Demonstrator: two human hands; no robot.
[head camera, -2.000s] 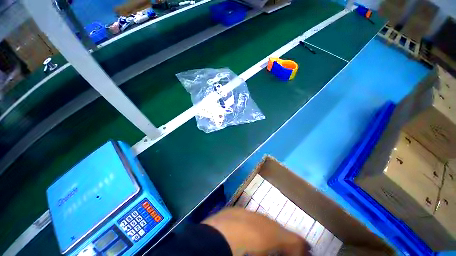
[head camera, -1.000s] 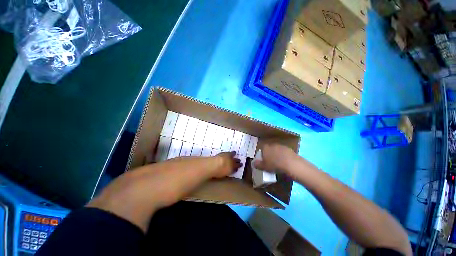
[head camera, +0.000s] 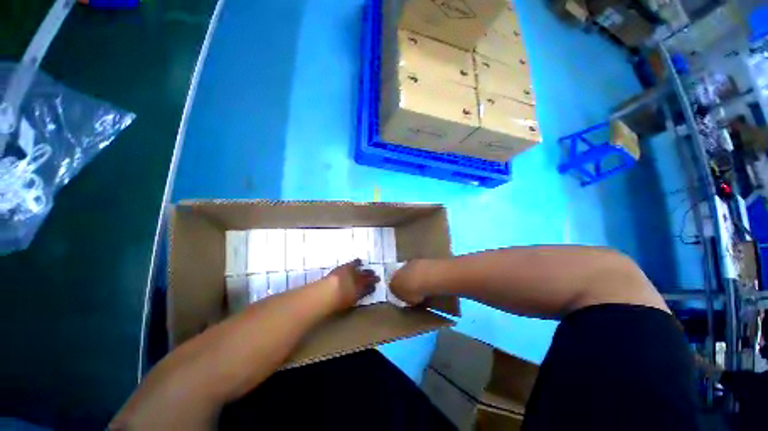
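Note:
The open brown master carton (head camera: 198, 278) stands low in front of me, with two rows of white product boxes (head camera: 303, 247) on edge inside. My left hand (head camera: 355, 284) is in the carton, its fingers on the tops of the near row. My right hand (head camera: 410, 282) is at the right end of that row, with its fingers on a white box at the row's end. The right fingertips are partly hidden, but the hand is closed round the box.
A clear bag of white cables (head camera: 50, 151) lies on the green bench (head camera: 101, 278) at left. Sealed cartons (head camera: 429, 105) stand on a blue pallet (head camera: 370, 150) beyond. A blue stool (head camera: 600, 160) is at right. Empty cartons (head camera: 472, 370) are on the floor near my legs. A person's arm (head camera: 716, 368) shows far right.
The view has turned and shifted towards the carton, and the scale has left it. My right hand has brought its box into the near row's right end, beside my left hand.

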